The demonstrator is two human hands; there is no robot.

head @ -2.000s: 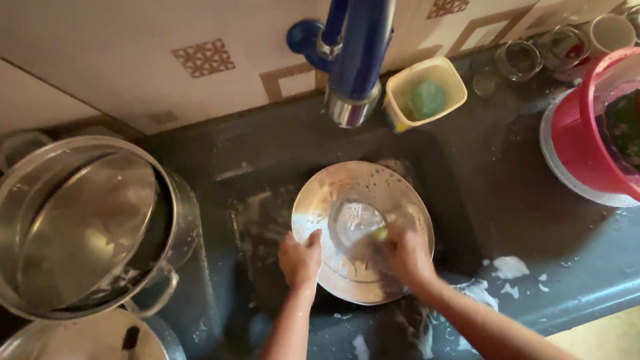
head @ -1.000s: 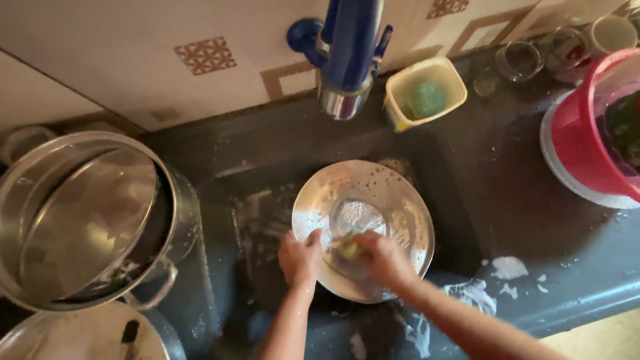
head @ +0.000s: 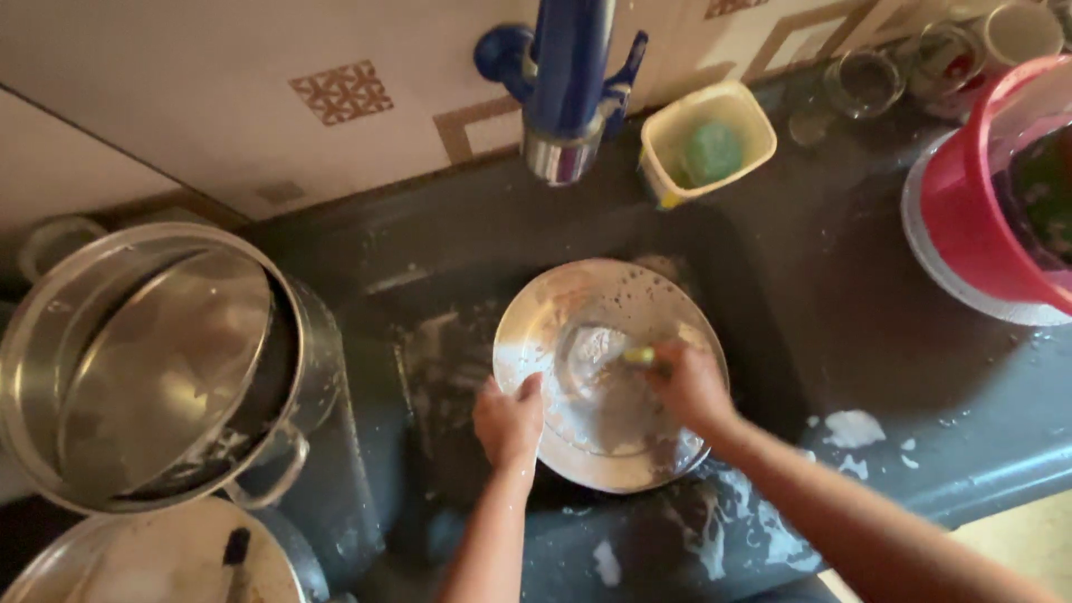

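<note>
A round metal plate (head: pixel 620 419) with suds on its face is held over the dark sink basin (head: pixel 435 368). My left hand (head: pixel 509 421) grips its left rim, thumb on top. My right hand (head: pixel 688 383) is on the right part of the plate, its fingers closed around a small yellow-green scrubbing pad (head: pixel 639 355) that is mostly hidden and blurred. The blue tap (head: pixel 563 159) with a metal tip hangs above and behind the plate. A cream plastic tub (head: pixel 656 174) with a green lump in it stands behind, right of the tap.
At left stands a large metal pot (head: pixel 322 352) with a metal lid or plate (head: pixel 176 377) inside; a round metal lid (head: pixel 159 553) lies below it. A pink tub (head: pixel 955 218) stands at right, with glasses (head: pixel 867 82) behind. Foam (head: pixel 852 429) spots the dark counter (head: pixel 846 276).
My right hand has moved from the plate's right side to its middle, then back to the right. My left hand stays on the left rim.
</note>
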